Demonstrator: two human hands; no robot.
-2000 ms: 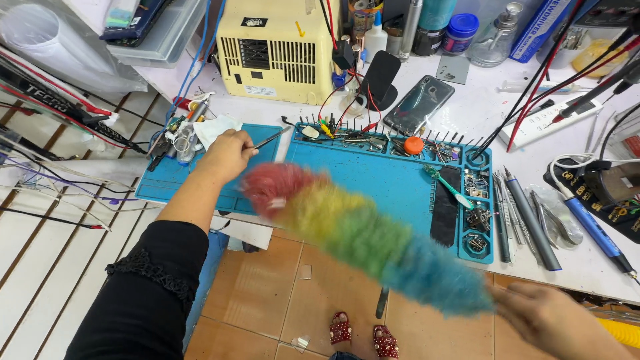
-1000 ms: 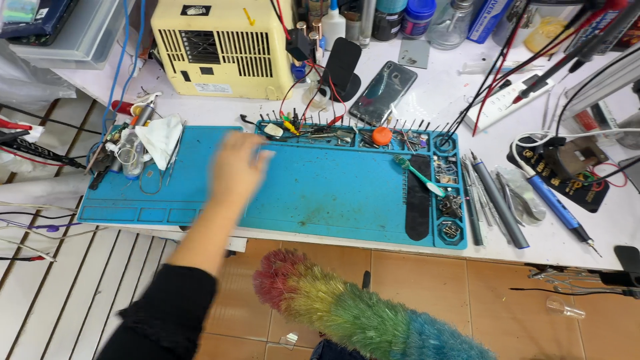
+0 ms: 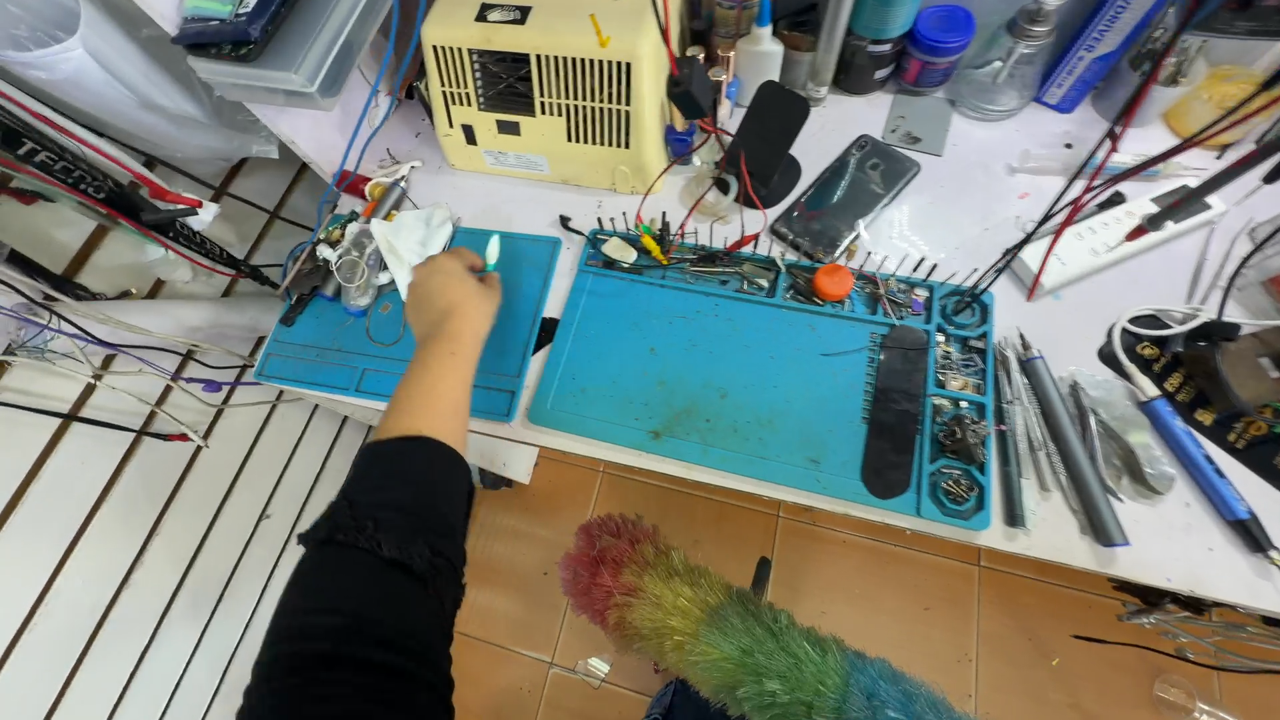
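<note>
My left hand (image 3: 452,300) reaches over the left part of the blue silicone work mat (image 3: 700,400), its fingers closed on a small toothbrush-like tool; the white and teal head (image 3: 492,252) sticks up past the fingers. Beside the hand lie a crumpled white cloth (image 3: 410,240) and a cluster of tools (image 3: 360,270). A rainbow-coloured feather-type duster (image 3: 740,625) extends over the floor, below the bench edge. My right hand is out of view, and so is the duster's handle. A long black strip (image 3: 895,412) rests at the mat's right side.
Behind the mat are a cream vented machine (image 3: 550,90), a black stand (image 3: 770,135) and a smartphone (image 3: 846,198). Small parts and an orange cap (image 3: 832,283) fill the mat's trays. Tweezers, pens (image 3: 1070,440) and a blue soldering iron (image 3: 1205,470) lie at the right.
The green and white brush has left the mat's right side and is now in my left hand, at the left. A gap now shows between the mat's left and right parts.
</note>
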